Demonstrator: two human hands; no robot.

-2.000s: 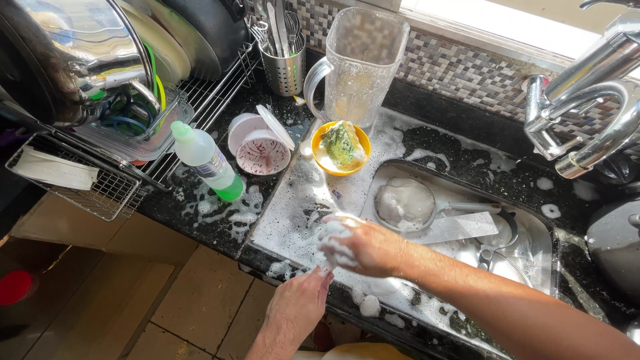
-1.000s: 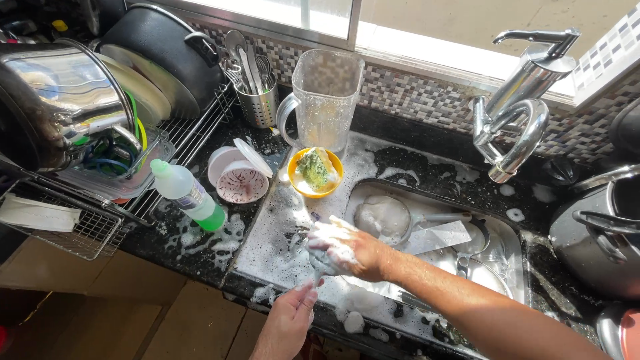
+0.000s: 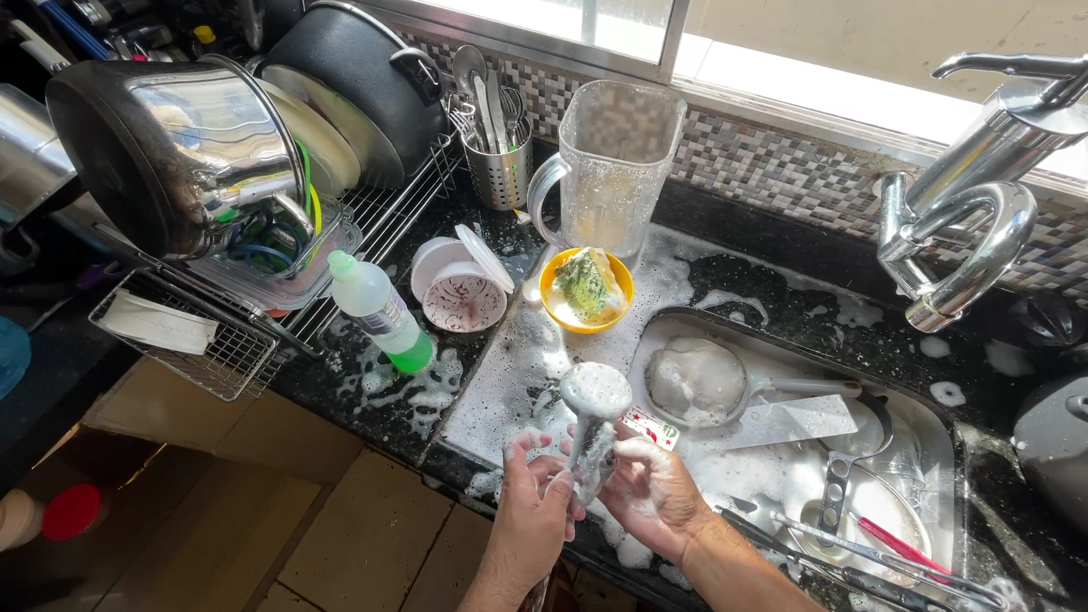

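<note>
Foam covers a round-headed utensil (image 3: 595,393), perhaps a ladle or large spoon, upright between my hands in front of the sink. My left hand (image 3: 537,497) grips its handle. My right hand (image 3: 650,493) presses a dark, soapy scrubbing pad (image 3: 595,463) to the same handle. Behind them a yellow bowl (image 3: 626,316) holds a green and yellow sponge (image 3: 585,285). A bottle of green liquid (image 3: 382,314) stands left of the hands, near small white tubs (image 3: 463,297). In the sink (image 3: 952,476) lie a soapy strainer (image 3: 697,382), a flat metal blade (image 3: 795,422) and several utensils.
A clear blender jug (image 3: 616,170) stands by the tiled wall, beside a metal cutlery holder (image 3: 500,174). At left, a dish rack (image 3: 391,217) carries pots and plates. The chrome faucet (image 3: 960,212) overhangs the right side. A metal pot (image 3: 1054,450) sits at the right edge.
The foamy utensil head now shows upright above both hands. My right hand has turned and its forearm has drawn back toward me, uncovering more of the sink's utensils.
</note>
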